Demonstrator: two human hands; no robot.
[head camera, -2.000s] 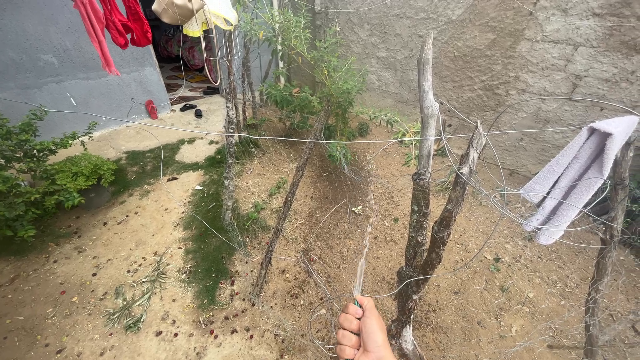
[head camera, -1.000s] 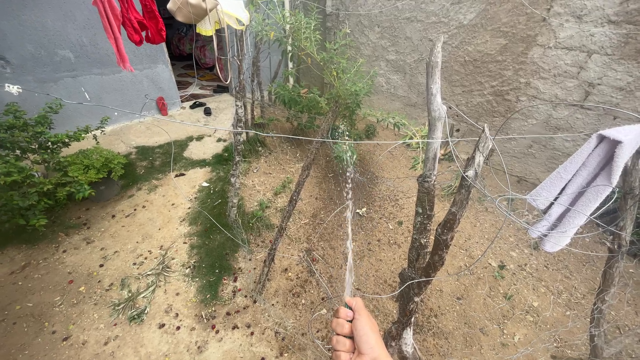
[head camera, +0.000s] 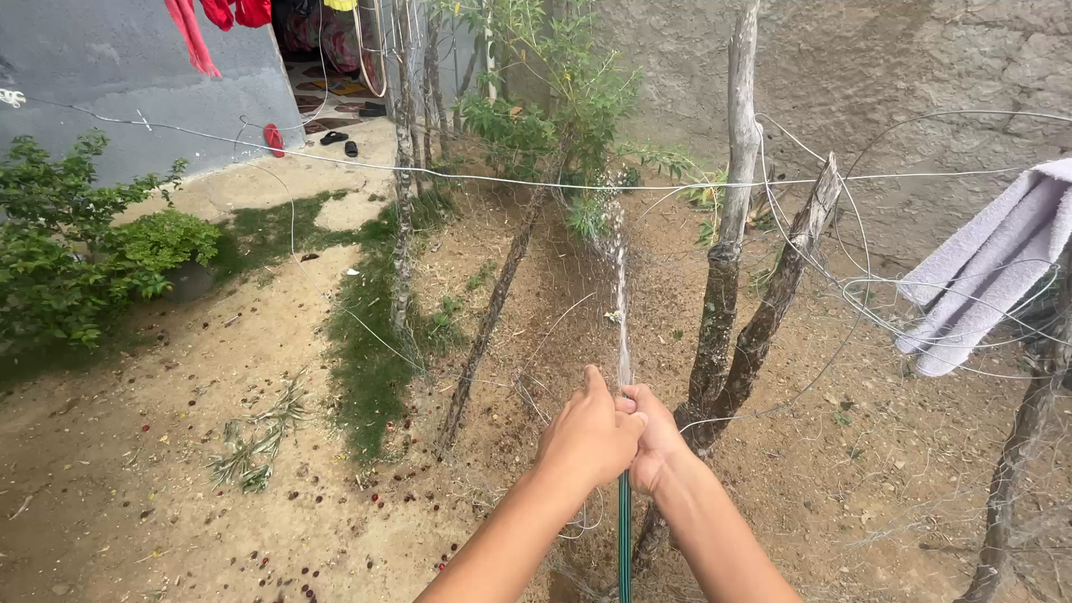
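Observation:
A green striped garden hose (head camera: 625, 536) comes up from the bottom of the view, and my right hand (head camera: 660, 440) is closed around it near its outlet. Against the right hand, at the hose end, lies my left hand (head camera: 593, 431), its index finger raised; whether it grips the hose too is hidden. A stream of water (head camera: 622, 301) shoots forward from the outlet and breaks into drops at the base of a leafy green bush (head camera: 544, 109) by the wall.
A wire line (head camera: 502, 178) crosses ahead. Weathered wooden posts (head camera: 722, 276) with tangled wire and netting stand near my right arm. A pale purple towel (head camera: 988, 264) hangs at right. Left are a shrub (head camera: 92, 243), a red flip-flop (head camera: 274, 140) and a doorway.
My left hand has come into view and joined the right hand at the hose end. Water keeps flowing from the hose throughout.

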